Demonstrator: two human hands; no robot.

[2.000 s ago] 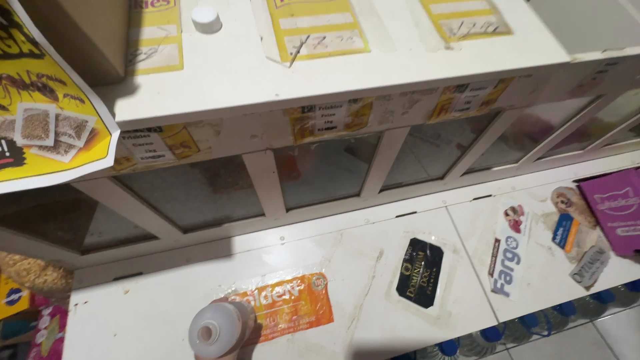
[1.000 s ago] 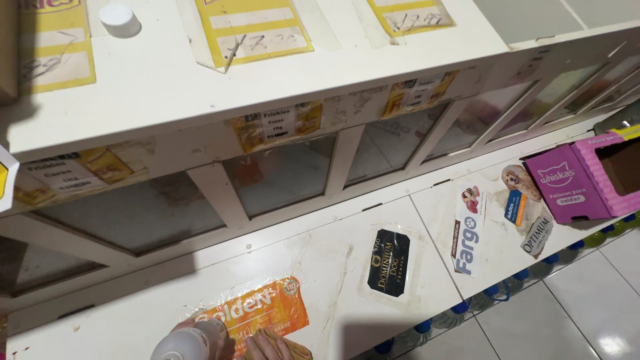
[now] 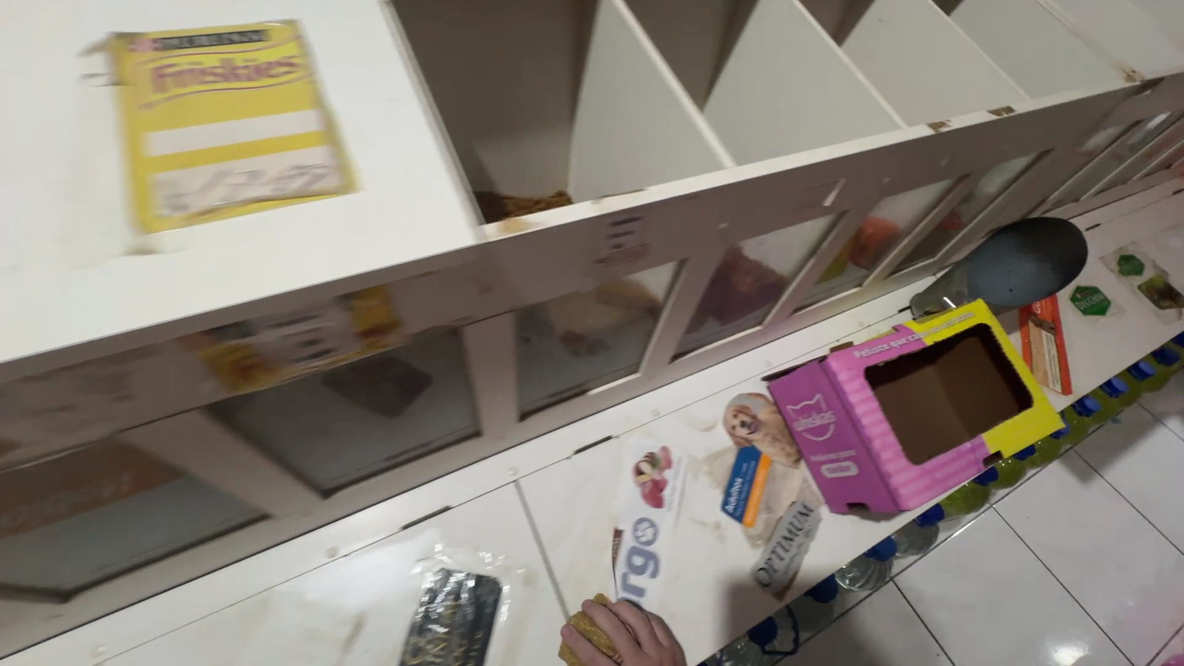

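At the bottom of the head view, a hand (image 3: pixel 638 638) is closed around a yellowish-brown sponge or cloth (image 3: pixel 594 636). It looks like my right hand, resting on the white lower shelf (image 3: pixel 342 610) by a partly covered Fargo sticker (image 3: pixel 640 564). To its left lies a black label under clear plastic (image 3: pixel 453 615). Right of the hand are an Optimum sticker (image 3: pixel 786 548) and a dog picture (image 3: pixel 754 427). My left hand is out of view.
An open purple and yellow Whiskas box (image 3: pixel 911 416) stands on the shelf, a dark scoop (image 3: pixel 1027 262) behind it. Above runs a white divided bin unit (image 3: pixel 805 83) with a Friskies sign (image 3: pixel 231 120) on its top. Bottles with blue caps (image 3: pixel 865 569) line the floor below the shelf edge.
The view has swung right along the shelf. The hand with the sponge or cloth has moved right, from the orange label to the Fargo sticker. The pale bottle has left view.
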